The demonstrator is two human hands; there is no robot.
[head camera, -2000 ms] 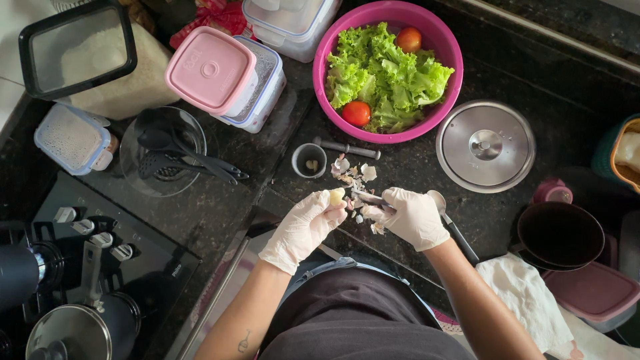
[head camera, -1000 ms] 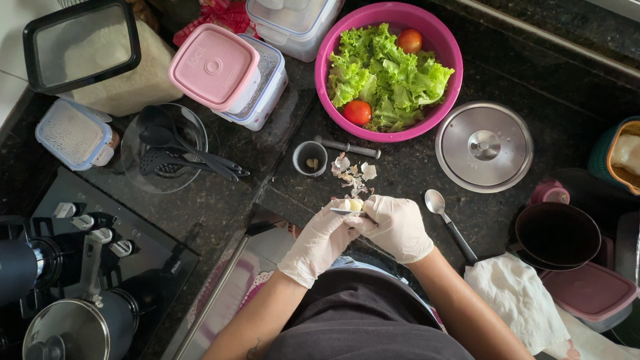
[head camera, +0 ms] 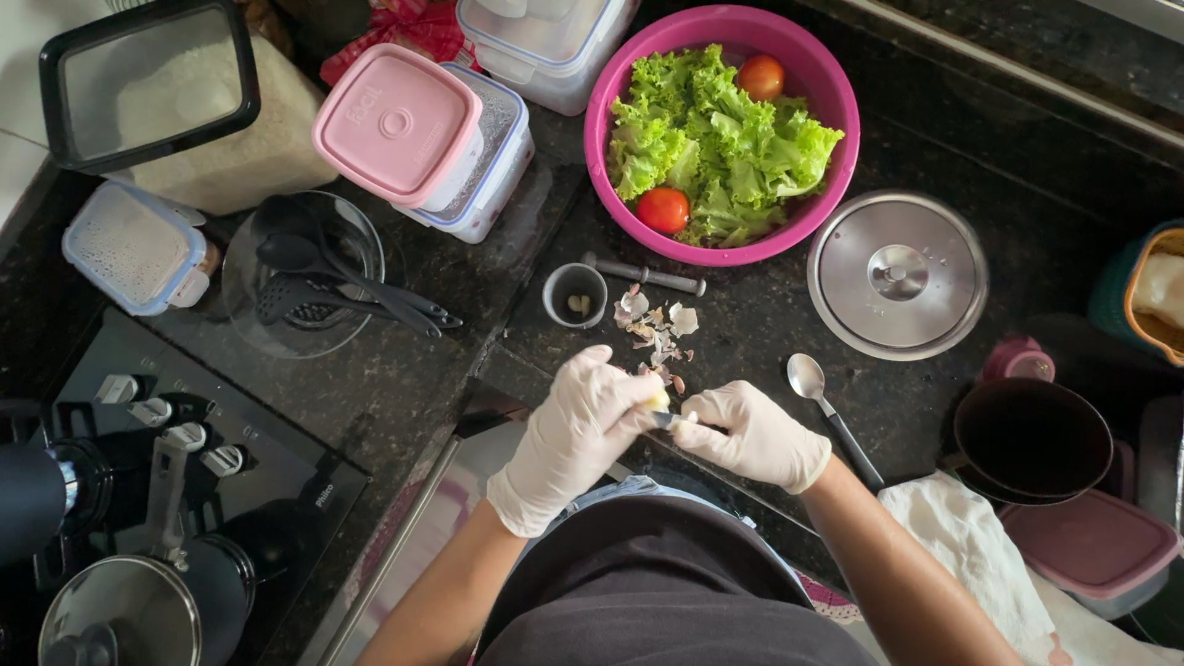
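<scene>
My left hand (head camera: 587,430), in a pale glove, pinches a pale garlic clove (head camera: 658,399) between its fingertips. My gloved right hand (head camera: 760,435) grips a small knife, whose blade (head camera: 664,420) touches or lies just beside the clove; the handle is hidden by the fingers. Garlic skins (head camera: 659,333) lie scattered on the dark stone counter beyond both hands. Behind them stands a grey mortar cup (head camera: 575,295) with cloves inside, and a metal pestle (head camera: 647,274) lies beside it.
A pink bowl (head camera: 599,185) holds lettuce and tomatoes. Right of it lie a steel lid (head camera: 939,305) and a spoon (head camera: 807,377), near a white cloth (head camera: 962,546). On the left are a glass bowl (head camera: 242,314) with black utensils, lidded containers (head camera: 398,125) and a stove (head camera: 305,462) with pots.
My hands were pressed together around the clove one second ago; now they are slightly apart, with the blade showing between them. The spoon, partly covered by my right hand two seconds ago, is uncovered.
</scene>
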